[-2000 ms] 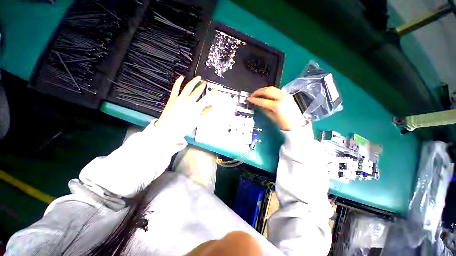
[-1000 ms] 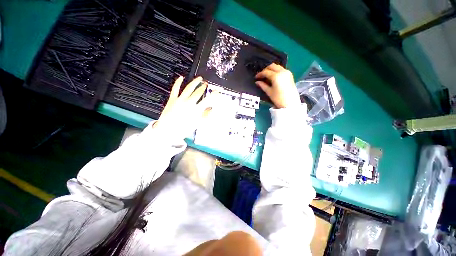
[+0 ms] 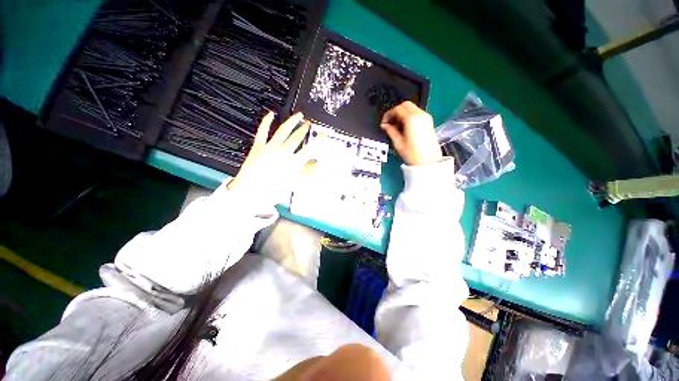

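The silver-white fixture [image 3: 339, 182] lies flat in front of me, with small dark parts along its upper and right edges. My left hand [image 3: 275, 152] rests at its left edge, fingers spread; whether anything is under the fingertips cannot be seen. My right hand [image 3: 411, 132] is over the lower right edge of the small black tray, thumb and fingertips pinched together; whether a tiny part is between them cannot be told. In the tray lie a bright pile of small silver parts [image 3: 333, 78] and a dark pile of small black parts [image 3: 383, 94].
Two long black trays [image 3: 152, 141] with thin black rods [image 3: 231, 74] stand at the left. A clear plastic bag [image 3: 480, 145] lies right of the small tray. A second fixture [image 3: 514, 242] lies farther right. A bagged item [image 3: 636, 286] is at the far right.
My right hand has moved from the fixture's upper right edge up to the small tray and now sits slightly below the black pile. My left hand has stayed in place.
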